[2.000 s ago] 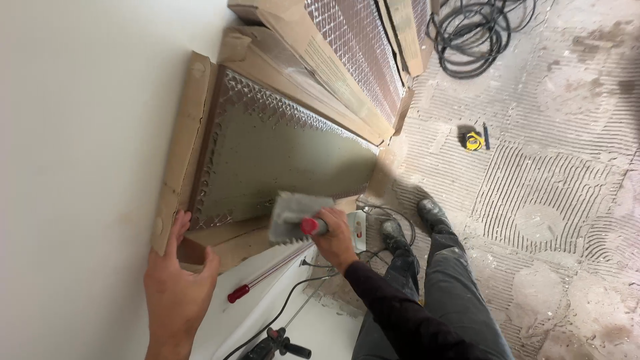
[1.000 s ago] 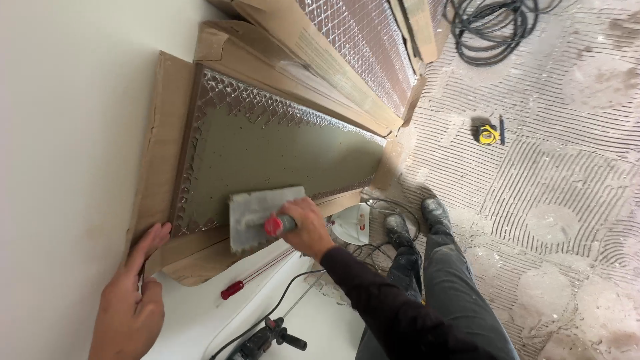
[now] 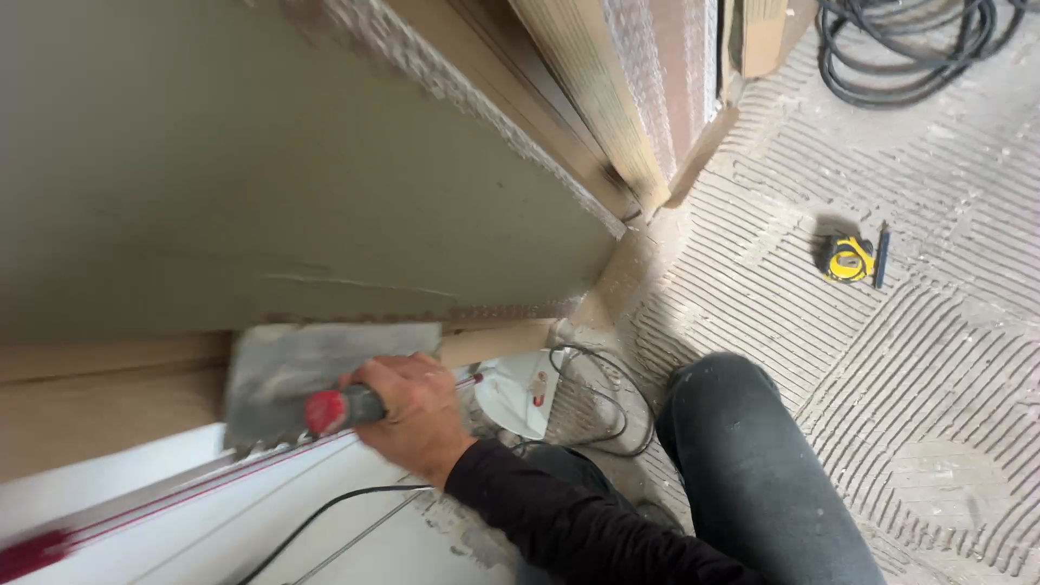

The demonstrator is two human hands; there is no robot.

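Note:
My right hand (image 3: 418,410) is closed around the dark, red-ended handle of a notched steel trowel (image 3: 284,366). The trowel's flat blade lies along the lower edge of a large tile (image 3: 390,203), whose back carries a smooth greenish-grey layer of adhesive. A strip of textured backing shows along the tile's upper edge. Brown cardboard (image 3: 106,406) lies beside the tile and partly under the blade. My left hand is out of view.
More tiles in cardboard (image 3: 601,97) lean beyond. A yellow tape measure (image 3: 849,258) and a dark pencil-like stick (image 3: 881,256) lie on the ridged floor, near a coiled black hose or cable (image 3: 886,101). Below the trowel runs a long tool with a red handle (image 3: 36,556).
The view has come much closer to the tile. My left hand, earlier at the cardboard by the tile's end, has gone out of view. The trowel is now at the tile's lower edge.

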